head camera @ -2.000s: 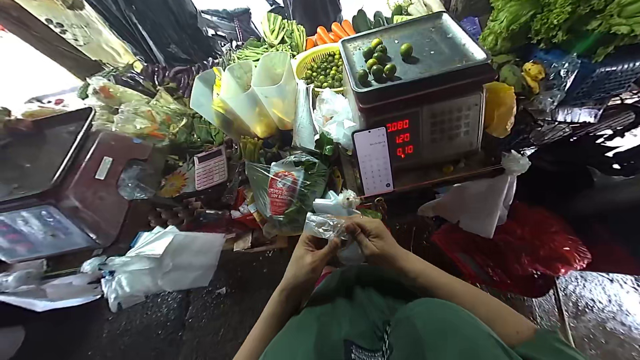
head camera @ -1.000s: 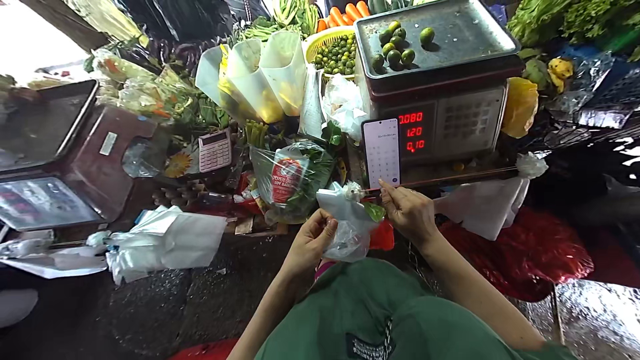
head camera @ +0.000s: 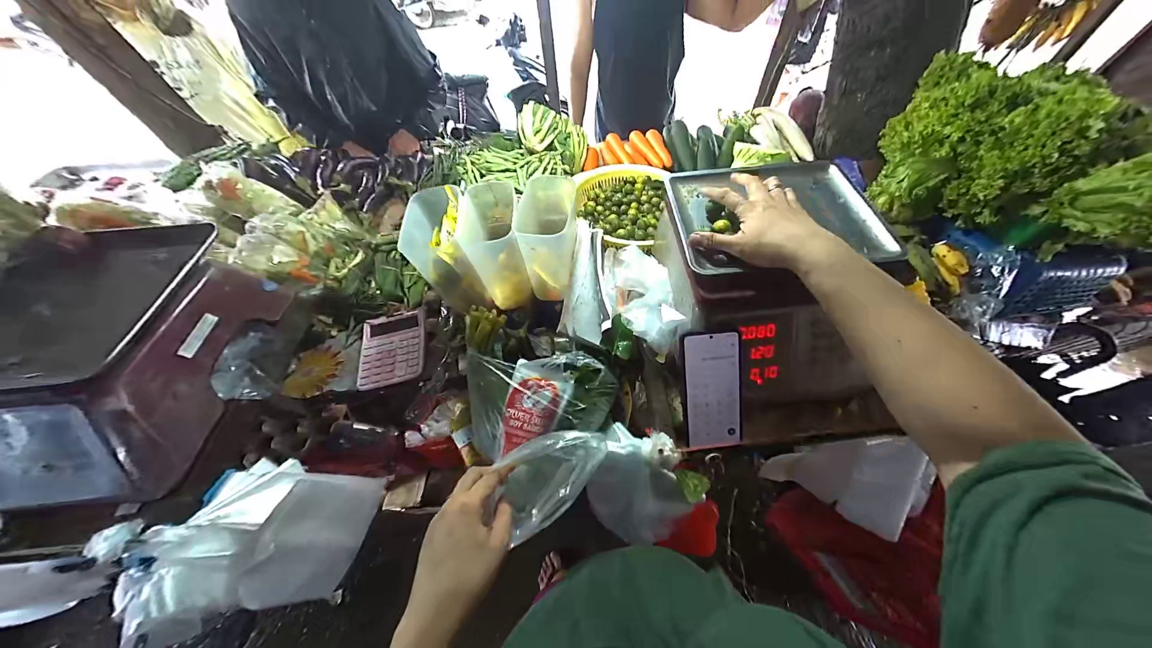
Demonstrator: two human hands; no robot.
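Note:
My left hand (head camera: 468,531) pinches the rim of a clear plastic bag (head camera: 553,486), whose mouth stands spread to the right. My right hand (head camera: 765,220) reaches over the metal tray (head camera: 846,211) of a digital scale, fingers spread around small green citrus fruits (head camera: 720,219) that it partly covers. Whether the fingers grip any fruit is hard to tell. Below the tray, a phone (head camera: 712,389) showing a calculator leans upright against the scale (head camera: 810,360), beside its lit red digits. Behind the bag sits a packed plastic bag (head camera: 535,405) with a soy sauce pack and greens.
A yellow basket of green citrus (head camera: 624,205) adjoins the scale's left side. Upright plastic containers (head camera: 493,243) and a pink calculator (head camera: 391,349) stand left of it. Another scale (head camera: 99,306) is at far left, above loose plastic bags (head camera: 261,540). Lettuce (head camera: 999,135) lies right. People stand beyond the vegetables.
My right hand has moved up from the plastic bag near my lap to the fruits on the scale tray. My left hand now holds an opened clear bag. The view has tilted up.

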